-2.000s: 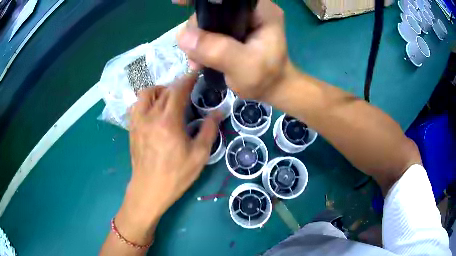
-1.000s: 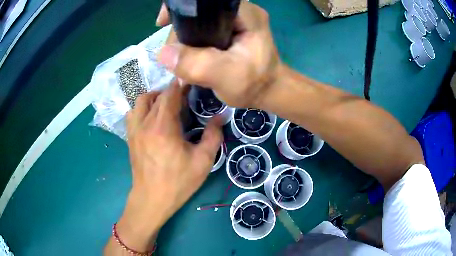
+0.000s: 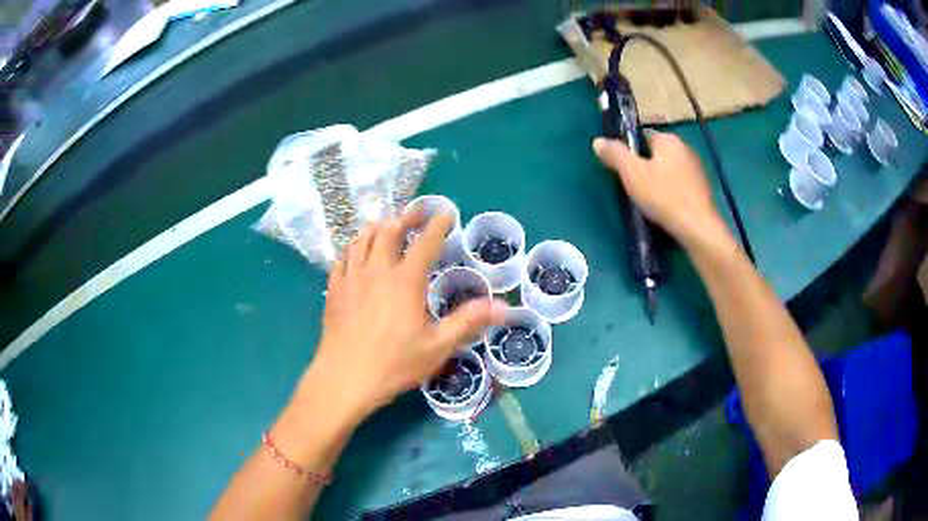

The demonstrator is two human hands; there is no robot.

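White open housings with black spoked centres stand in a cluster on the green bench, one of them in front [image 3: 519,347]. My left hand [image 3: 382,305] is over the cluster's left side, fingers and thumb spread, partly hiding some housings; contact with them is unclear. My right hand [image 3: 667,183] is around the black electric screwdriver [image 3: 638,239], right of the cluster. The screwdriver lies low along the bench, its narrow nose towards me. A clear crinkled bag of tiny screws [image 3: 334,188] lies behind my left hand.
A shallow brown cardboard tray [image 3: 712,87] with dark parts is at the back, the black cord looping over it. Empty clear-white cups [image 3: 809,173] stand grouped at the right. A white stripe [image 3: 153,239] curves along the bench. A blue stool [image 3: 880,407] is lower right.
My right hand has moved right with the screwdriver, away from the housings, and lowered it. My left hand has opened wider over the cluster. The view has shifted, showing more of the tray.
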